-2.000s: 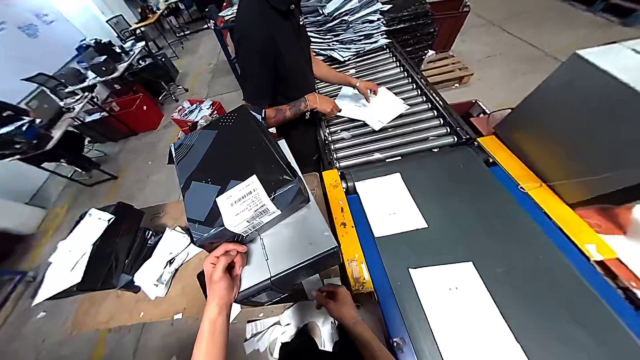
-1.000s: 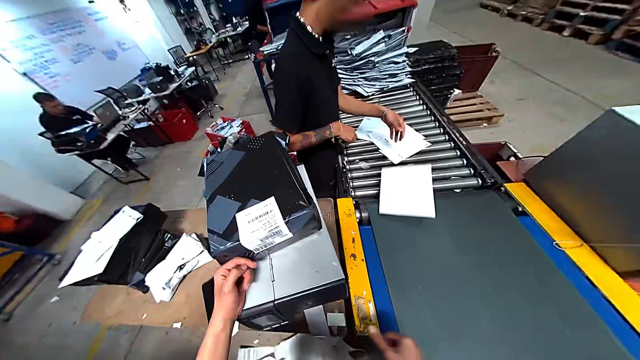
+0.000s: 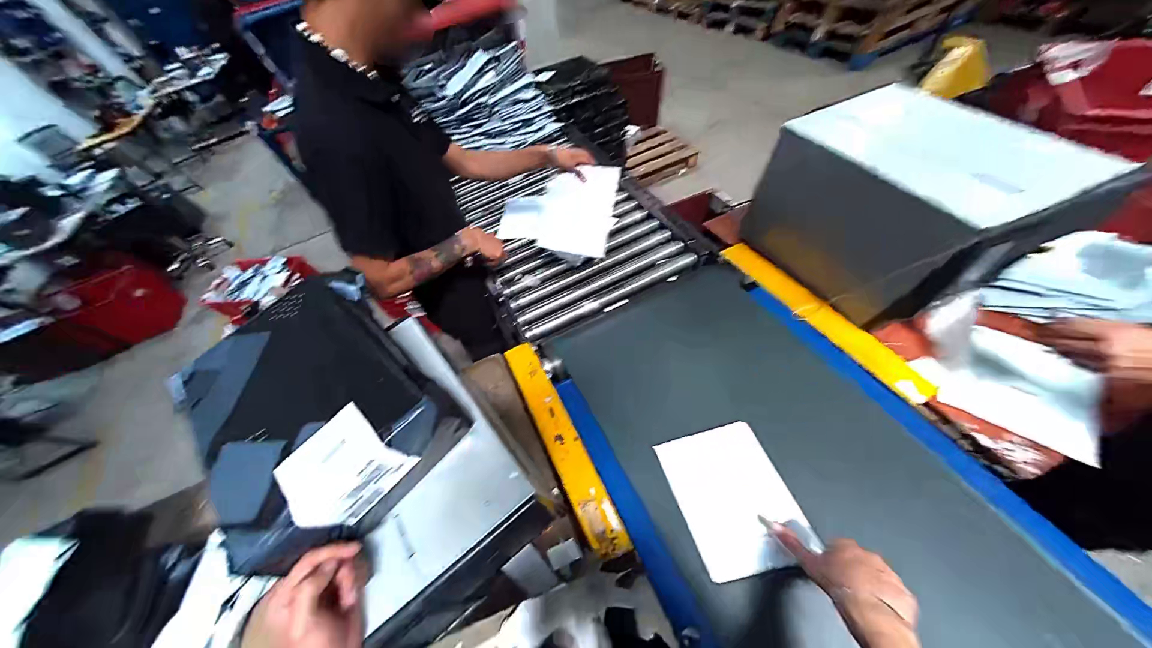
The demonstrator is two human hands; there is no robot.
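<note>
My left hand [image 3: 310, 598] is at the lower left, fingers loosely curled, beside a black plastic-wrapped parcel [image 3: 297, 369] with a white label [image 3: 337, 472] that bears writing. That parcel rests on a grey metal surface [image 3: 450, 513]. My right hand [image 3: 850, 576] reaches over the dark conveyor belt [image 3: 900, 486], its fingertips at the lower edge of a flat white packet [image 3: 729, 495] lying there. Whether the fingers grip the packet or only touch it cannot be told. Nothing shows in my left hand.
Across the belt's far end, a co-worker in a black shirt [image 3: 369, 153] holds white packets [image 3: 576, 211] over metal rollers [image 3: 612, 270]. Yellow and blue rails edge the belt. A large grey box [image 3: 882, 198] stands at the right, near another person's hand [image 3: 1116, 360] by white packets.
The view has swung right. My right hand has moved from beside the belt's near edge to over the belt, at a white packet. The co-worker has lifted the packets off the rollers.
</note>
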